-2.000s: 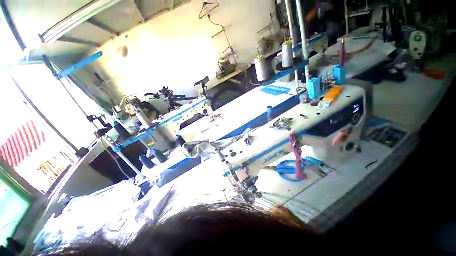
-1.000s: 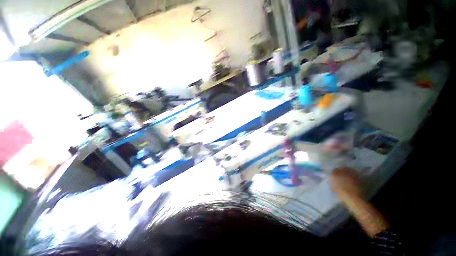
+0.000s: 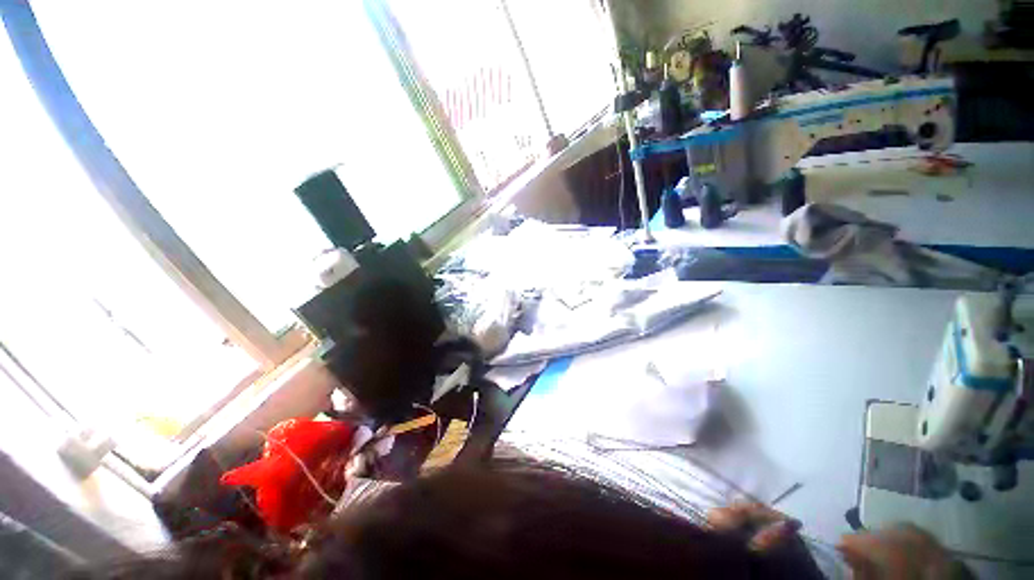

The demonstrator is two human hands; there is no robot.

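Note:
The white head of a sewing machine point(image 3: 973, 368) with a blue stripe stands at the right edge, above a shiny needle plate point(image 3: 896, 465) in the white tabletop point(image 3: 816, 351). A small pale cloth piece point(image 3: 669, 410) lies left of it, blurred. My left hand point(image 3: 754, 523) is at the bottom, left of the plate, partly hidden by dark hair; a thin dark line shows beside its fingers. My right hand point(image 3: 901, 553) is cut off by the bottom edge, just below the plate. What either hand holds cannot be made out.
White cloth pieces point(image 3: 567, 283) are heaped at the table's far left. Beyond it stand a dark green-black object point(image 3: 380, 306) and a bright red bundle point(image 3: 289, 465) by the window. Another sewing machine point(image 3: 839, 119), dark thread cones point(image 3: 709, 204) and grey cloth point(image 3: 862, 244) are behind.
The view has swung left, towards the windows and heaped cloth. The machine has shifted to the right edge. One blurred hand showed by the machine one second ago; two hands now show at the bottom.

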